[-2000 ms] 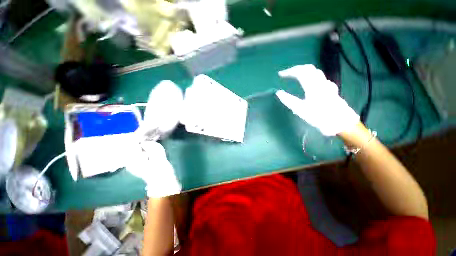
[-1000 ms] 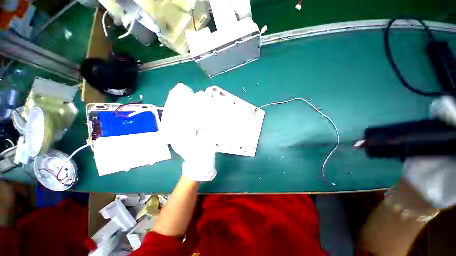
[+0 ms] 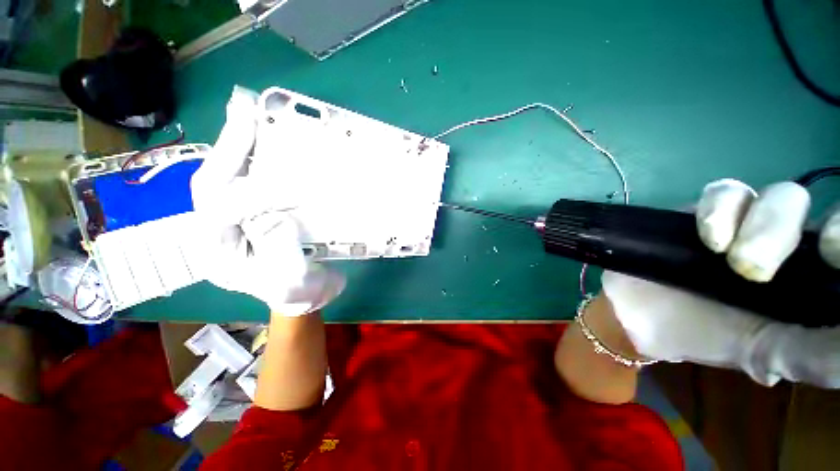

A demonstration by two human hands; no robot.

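A white base housing lies on the green bench in front of me, with slots and holes along its edges. My gloved left hand grips its left end. My gloved right hand is wrapped around a black electric screwdriver, lying level and pointing left. Its long thin bit reaches the right edge of the housing; whether the tip sits in a hole I cannot tell. A white lead wire curves from the housing's upper right corner and passes behind the screwdriver.
An open housing with a blue panel lies at the left, beside a round white part. A black dish-like object is at the upper left. Small screws are scattered on the green bench. A carton of white parts stands below the bench edge.
The screwdriver and my right hand have come left, bringing the bit to the housing's right edge. My left hand now grips the housing's left end. The view has moved closer.
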